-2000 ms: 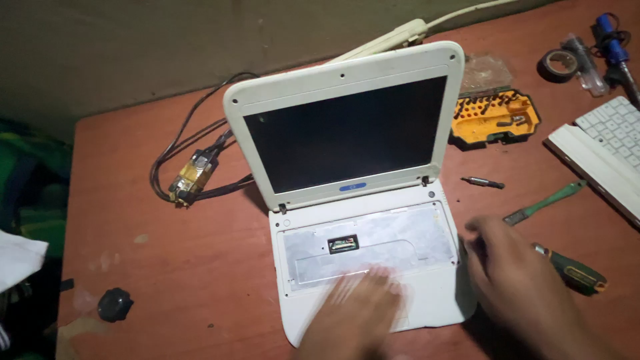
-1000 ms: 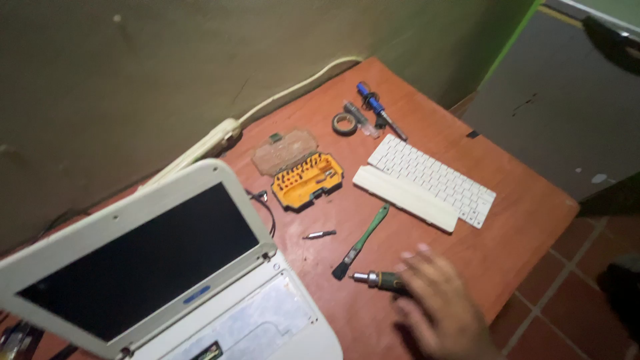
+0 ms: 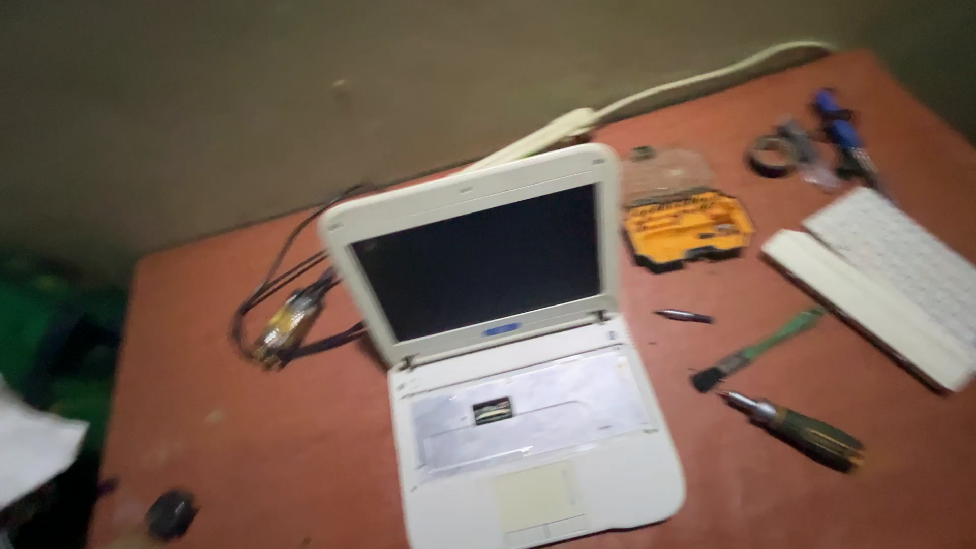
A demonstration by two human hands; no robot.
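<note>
An opened white netbook (image 3: 644, 480) stands in the middle with its screen (image 3: 480, 263) dark. Its keyboard bay shows a bare metal plate (image 3: 549, 419) with a small cutout, above the touchpad (image 3: 537, 496). At the bottom left edge, a blurred fingertip, seemingly of my left hand (image 3: 131, 538), is beside a black round knob-like object (image 3: 171, 514); whether it grips it cannot be told. My right hand is out of view. Right of the netbook lie a screwdriver (image 3: 812, 435), a green-handled brush (image 3: 770, 343) and a screwdriver bit (image 3: 684, 316).
A yellow bit case (image 3: 686, 229) lies open behind the brush. A loose white keyboard (image 3: 907, 259) and a white battery-like bar (image 3: 862, 313) are at right. Farther back are a tape roll (image 3: 771, 156) and a blue-handled tool (image 3: 839, 126). A cable with a taped adapter (image 3: 290, 328) lies left.
The view has swung back left. My right hand, near the screwdriver a second ago, is out of view. Both hands have left the netbook, where they were two seconds ago.
</note>
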